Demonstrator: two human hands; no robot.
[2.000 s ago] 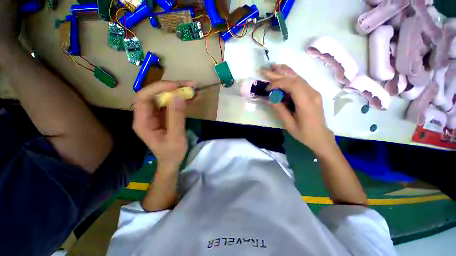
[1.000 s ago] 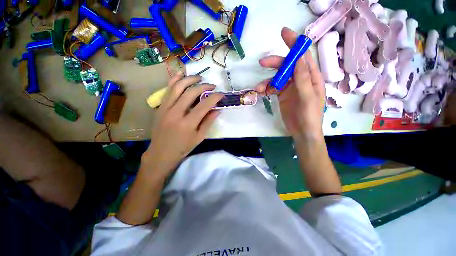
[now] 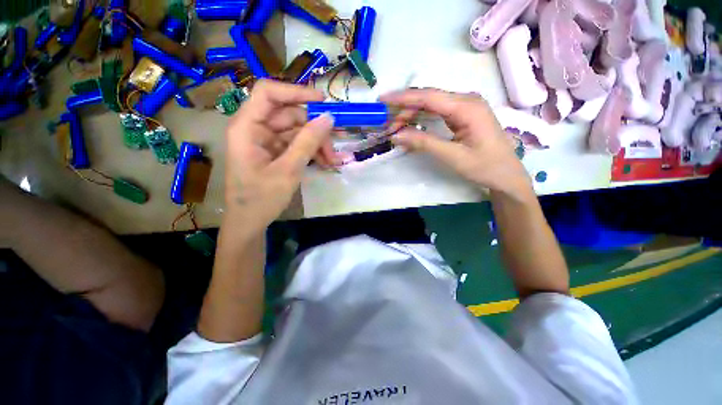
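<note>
A blue battery (image 3: 348,114) lies level between my hands above the bench. My left hand (image 3: 273,146) grips its left end with thumb and fingers. My right hand (image 3: 455,134) has its fingertips at the battery's right end. A pink housing piece with a dark part (image 3: 374,150) shows just below the battery, between my hands; my left fingers reach its left end. Thin wires show near my right fingertips. My fingers hide parts of the housing.
Blue batteries with wires and green boards (image 3: 162,144) are heaped at the left. Pink shells (image 3: 566,51) are heaped at the right, beside a red sheet (image 3: 657,168). A small dark disc (image 3: 541,176) lies at the right. A neighbour's bare arm (image 3: 87,253) is at the left.
The blue battery has moved from upright in my right hand to level between both hands. My left hand has risen from the housing onto the battery. The screwdriver no longer shows.
</note>
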